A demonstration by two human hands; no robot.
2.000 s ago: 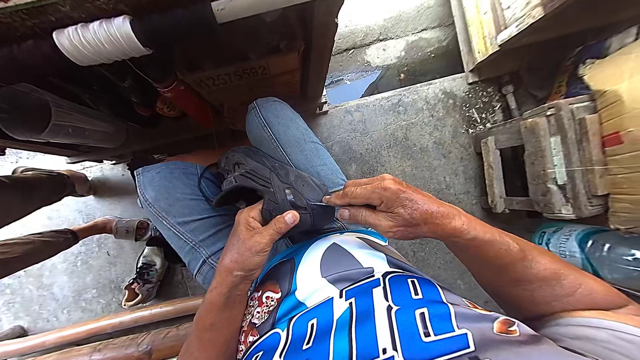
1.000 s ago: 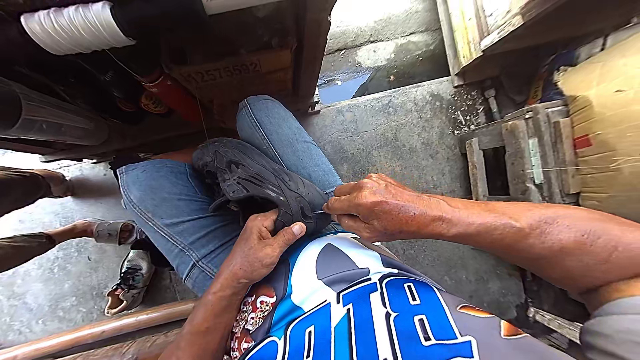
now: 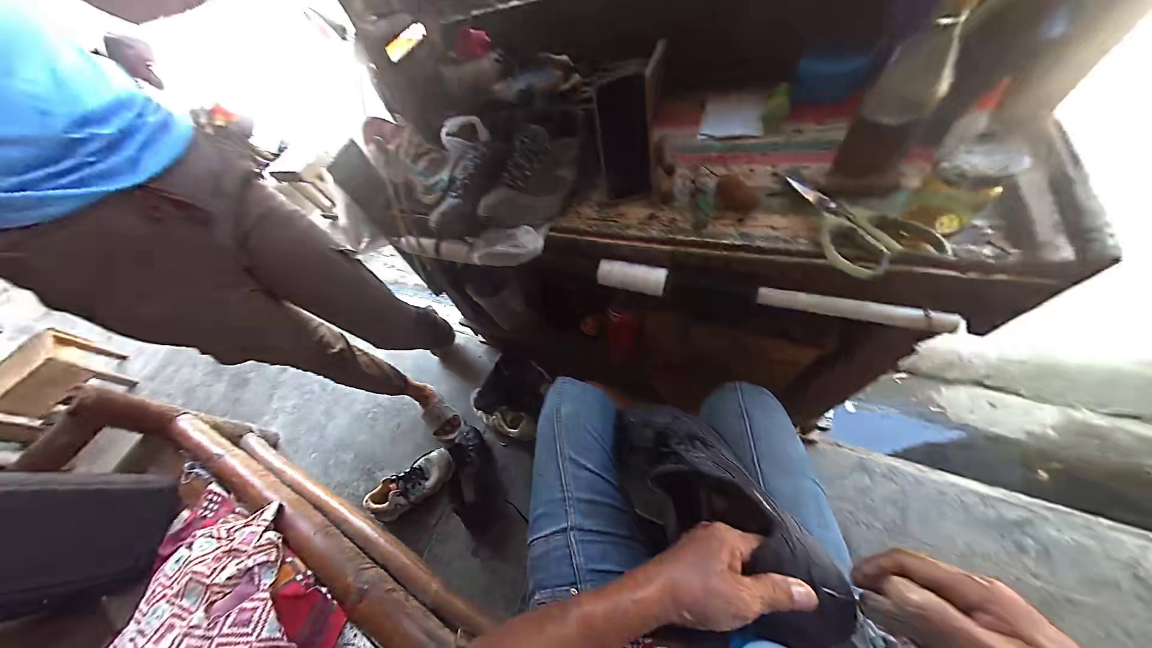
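A black shoe [image 3: 720,477] lies across my lap between the knees of my blue jeans. My left hand [image 3: 724,580] grips it at the opening, fingers inside and thumb along the outer side. Close beside the heel end, my right hand [image 3: 954,598] has its fingers curled; a thin line, perhaps thread, shows near it. Whether it pinches a tool or thread is too blurred to tell. Scissors with pale handles [image 3: 855,234] rest on the front edge of the wooden bench [image 3: 945,279] ahead. A spool of white thread [image 3: 633,277] sits on a rod below that edge.
Several shoes [image 3: 522,175] stand on the bench's left part. A person in a blue shirt [image 3: 81,117] stands at the left. More shoes [image 3: 409,481] are on the concrete floor. A bamboo bench frame [image 3: 261,495] with patterned cloth [image 3: 211,576] is at the lower left.
The view has swung up and left, bringing the bench top and the standing person into sight. My left hand still holds the shoe; my right hand is now a little apart from it.
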